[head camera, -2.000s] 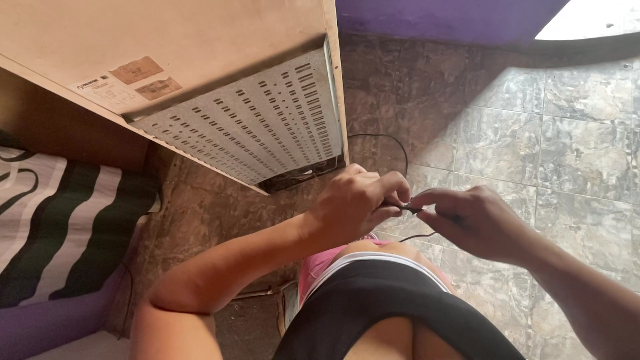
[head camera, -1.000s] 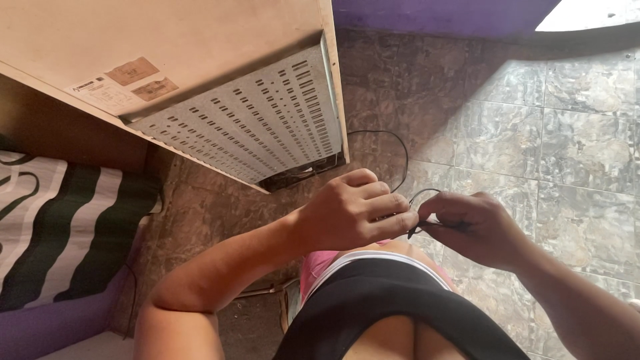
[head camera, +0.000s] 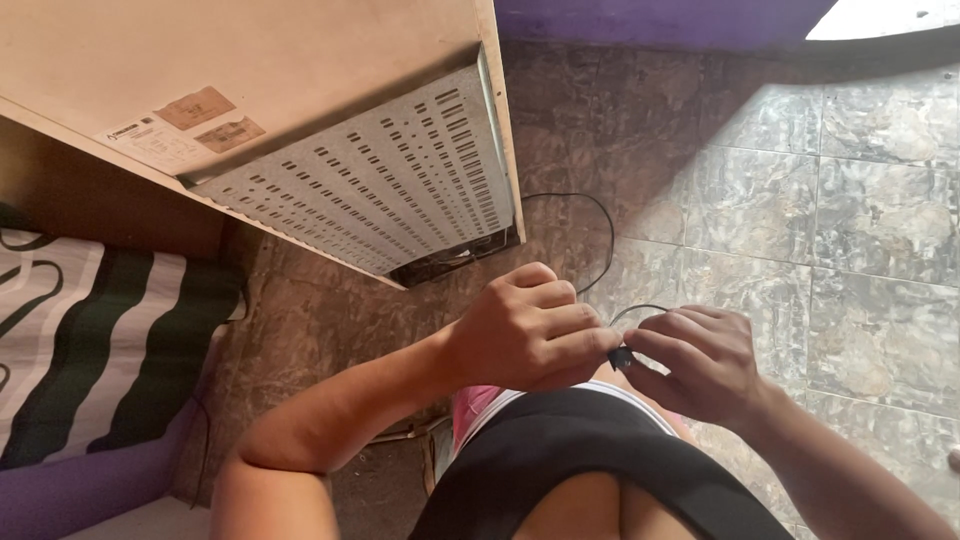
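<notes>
Both hands meet in front of my waist around a small black piece (head camera: 621, 358) on a thin black cable; its exact kind cannot be told. My left hand (head camera: 536, 330) is closed, knuckles up, with its fingertips at the piece. My right hand (head camera: 697, 360) pinches it from the other side between thumb and fingers. A loop of the black cable (head camera: 613, 232) runs from behind the refrigerator-like appliance (head camera: 300, 60) toward my left hand, and a shorter loop arches between the two hands. Part of the cable is hidden by my fingers.
The appliance's perforated metal back panel (head camera: 375, 172) stands at upper left, close to my left hand. A striped cloth (head camera: 82, 345) covers something at far left. Marbled floor tiles (head camera: 750, 195) lie below, beside a purple wall (head camera: 645, 19). Another thin cable (head camera: 206, 442) hangs at lower left.
Since two seconds ago my fingers have shifted around the black piece, and a small cable loop now arches above my right fingers. My left hand is turned more knuckles up.
</notes>
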